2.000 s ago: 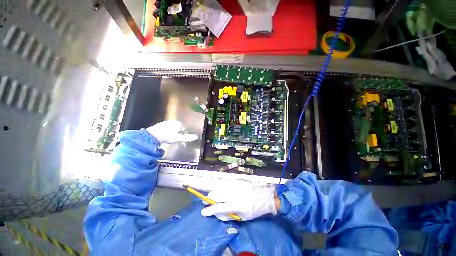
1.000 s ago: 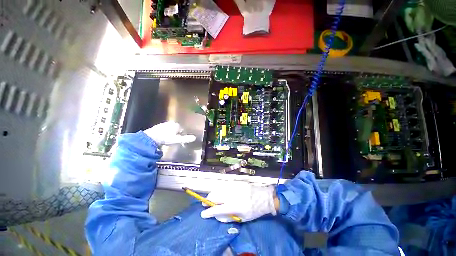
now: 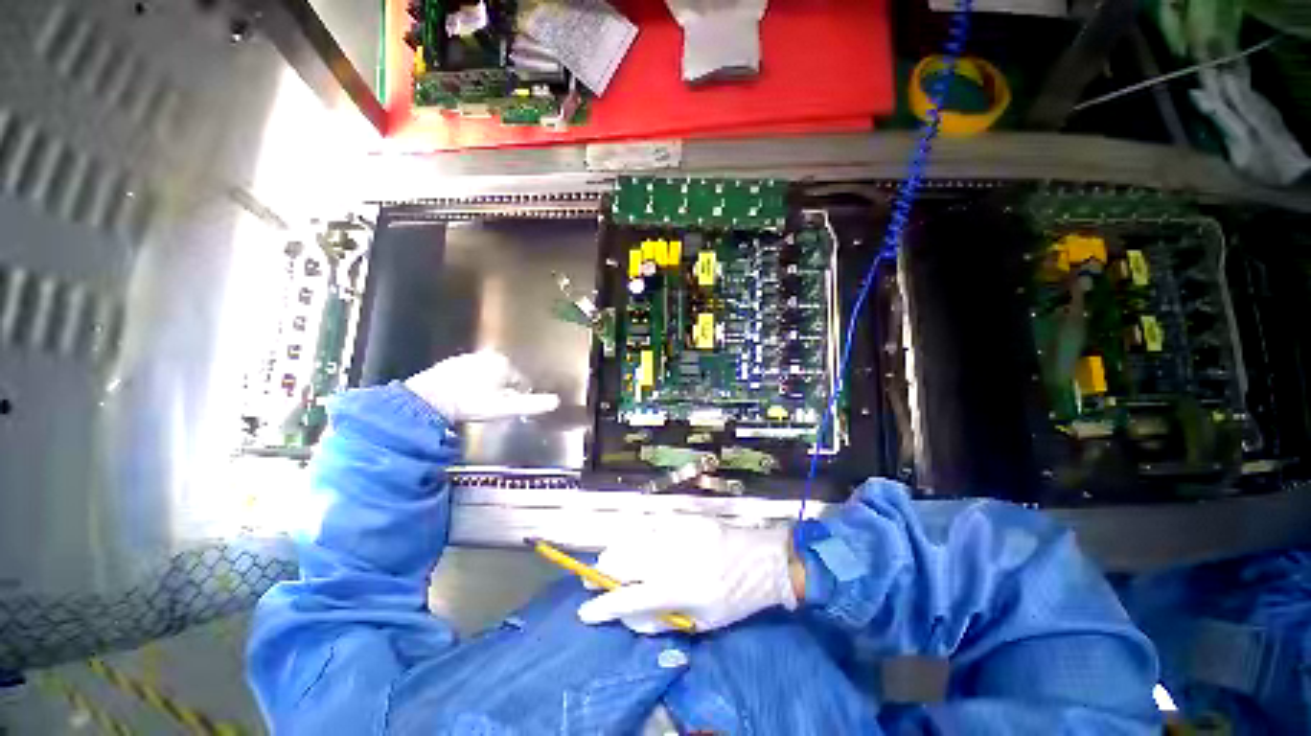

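My right hand [image 3: 697, 575], in a white glove, holds a yellow stick tool [image 3: 578, 568] near my body, its dark tip pointing up and left. My left hand [image 3: 482, 388], also gloved, is over the flat shiny area [image 3: 503, 288] left of the circuit board, holding nothing visible, index finger pointing right. The green circuit board [image 3: 733, 338] sits in a black carrier [image 3: 860, 374] in front of me, with yellow box capacitors [image 3: 656, 256] at its upper left. Neither hand touches the board. Green and metal clamps [image 3: 705, 463] lie below it.
A second board [image 3: 1150, 338] sits in a carrier at right. Another board [image 3: 309, 338] is by the bright machine opening at left. A coiled blue cord [image 3: 909, 194] crosses the carrier. Beyond the rail, a red mat [image 3: 820, 79] holds a sample board [image 3: 496, 98] and a glove [image 3: 719, 36]; a yellow ring [image 3: 960, 98] lies right.
The view has shifted slightly, so the mat and rail sit a little higher in the picture. The second board at right appears slightly further right. Both hands hold nearly the same pose.
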